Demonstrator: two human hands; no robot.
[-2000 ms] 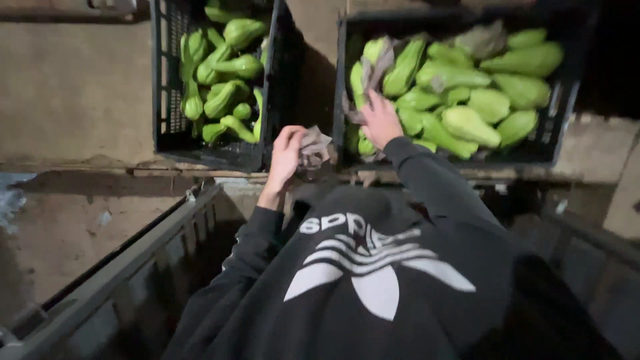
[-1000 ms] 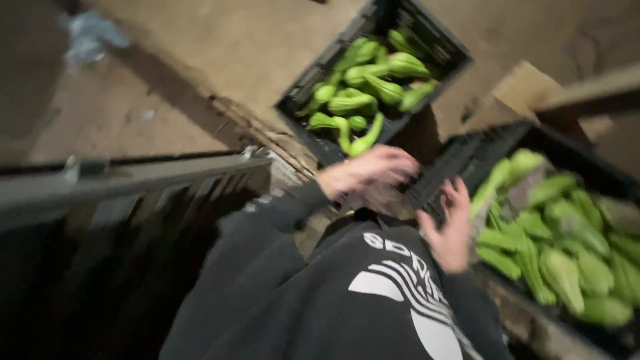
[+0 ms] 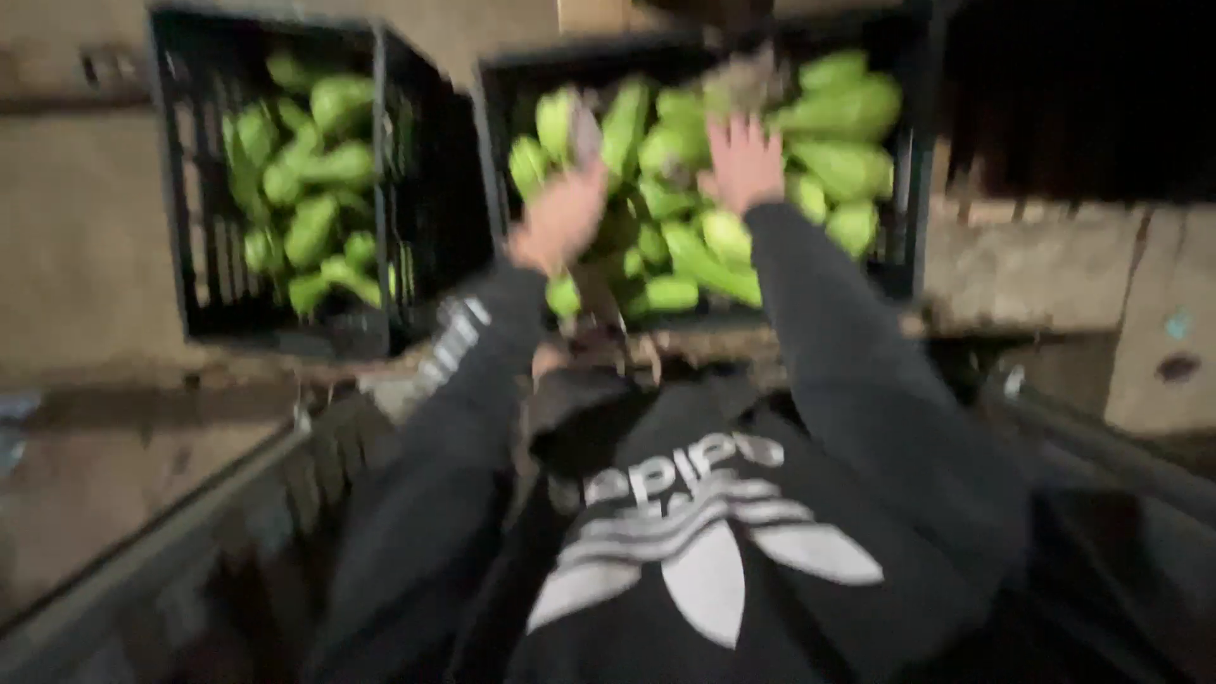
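Many light green chayote-like vegetables (image 3: 708,261) fill the right black plastic crate (image 3: 483,142). Over that crate's left part is my left hand (image 3: 562,217), blurred, beside a greyish crumpled scrap (image 3: 584,131); whether it grips anything cannot be told. My right hand (image 3: 746,163) lies on the vegetables near the crate's middle, palm down with fingers apart, just below another crumpled greyish piece (image 3: 746,81). A second black crate (image 3: 380,190) on the left holds more of the green vegetables (image 3: 312,228); neither hand touches it.
Both crates stand on a worn, light brown surface (image 3: 85,228). Dark slatted sides, perhaps of other crates, run along the lower left (image 3: 190,513) and lower right (image 3: 1121,437). A dark area lies at the upper right.
Both hands were together between the crates one second ago; now they are apart over the right crate. The view has swung strongly and back.
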